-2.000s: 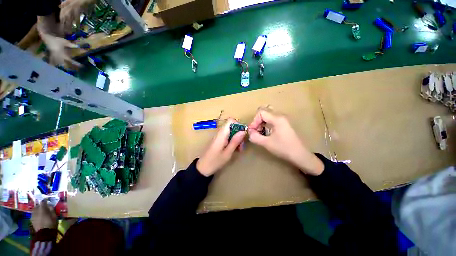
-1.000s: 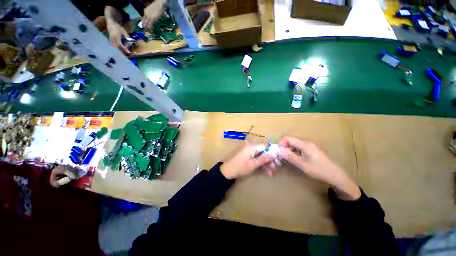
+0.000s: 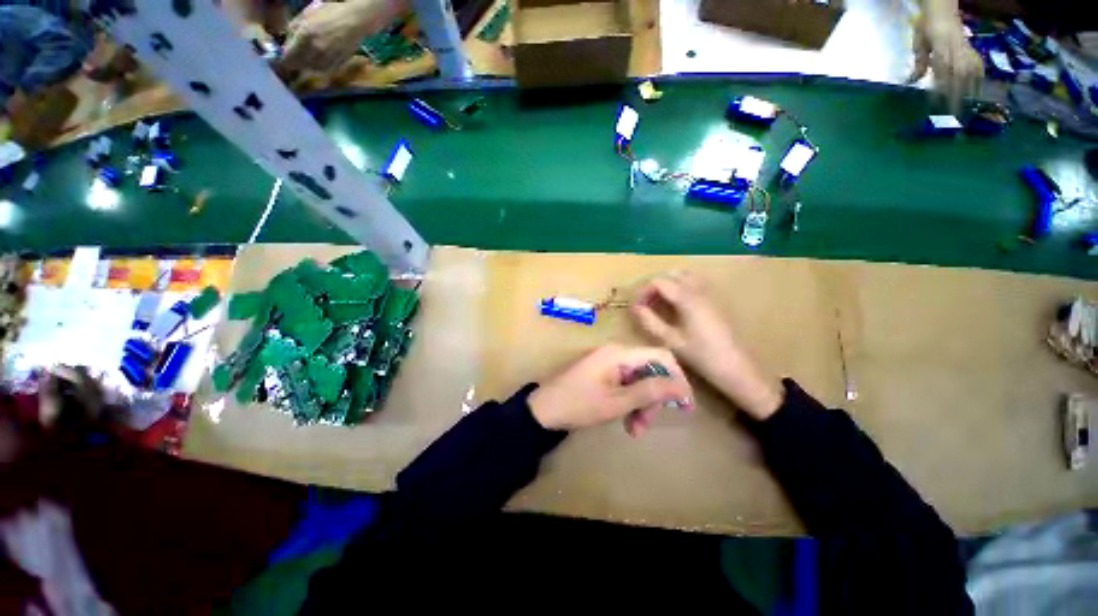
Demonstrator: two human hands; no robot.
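Observation:
My left hand [image 3: 614,388] is bare and closed around a small dark green piece [image 3: 650,372], likely a circuit board, mostly hidden by the fingers. My right hand [image 3: 686,325] is just above and right of it, fingertips at the wires of the blue battery [image 3: 568,311]; whether they pinch the wires cannot be told. The battery lies on the brown cardboard bench [image 3: 578,457], left of my right hand. A pile of green circuit boards [image 3: 319,337] lies on the bench to the left.
The green conveyor belt [image 3: 530,217] behind the bench carries several blue batteries with wires and boards. A pale perforated metal upright [image 3: 289,157] stands at left. Beige pieces [image 3: 1075,431] lie far right. Other people's hands [image 3: 945,54] show across the belt.
More battery assemblies now lie grouped on the belt centre. My hands have parted; the right has moved up and left to the battery's wires, the left still closed.

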